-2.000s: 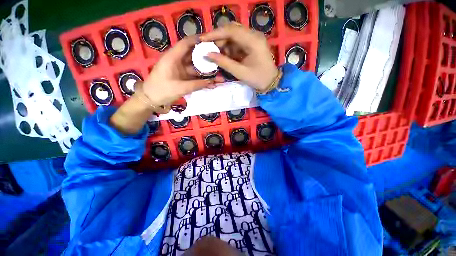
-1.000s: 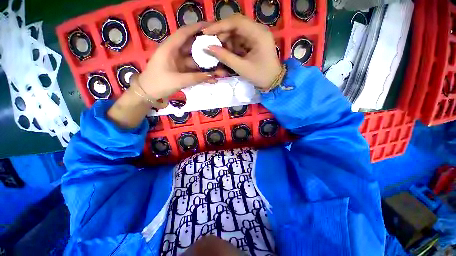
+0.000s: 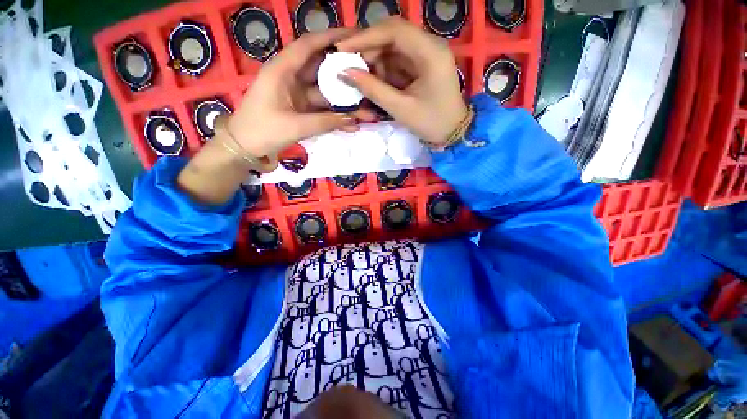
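A round speaker driver is held between my hands, its face covered by a white adhesive disc; a dark rim shows at its lower edge. My left hand holds it from the left side. My right hand holds it from the right, with the thumb on the disc. Below the hands a white die-cut strip lies across the red-orange compartment tray, with one hole near its left end. Speaker drivers sit in the tray's pockets, some with white centres.
Spent backing sheets full of holes lie at the left on the green bench. A stack of white and grey strips lies right of the tray, with loose white discs beside it. Spare red-orange trays are at the right.
Both hands stay around the driver, with the thumb on the disc. They have shifted only slightly in view. The tray and stack appear slightly further right, as the view has moved a little.
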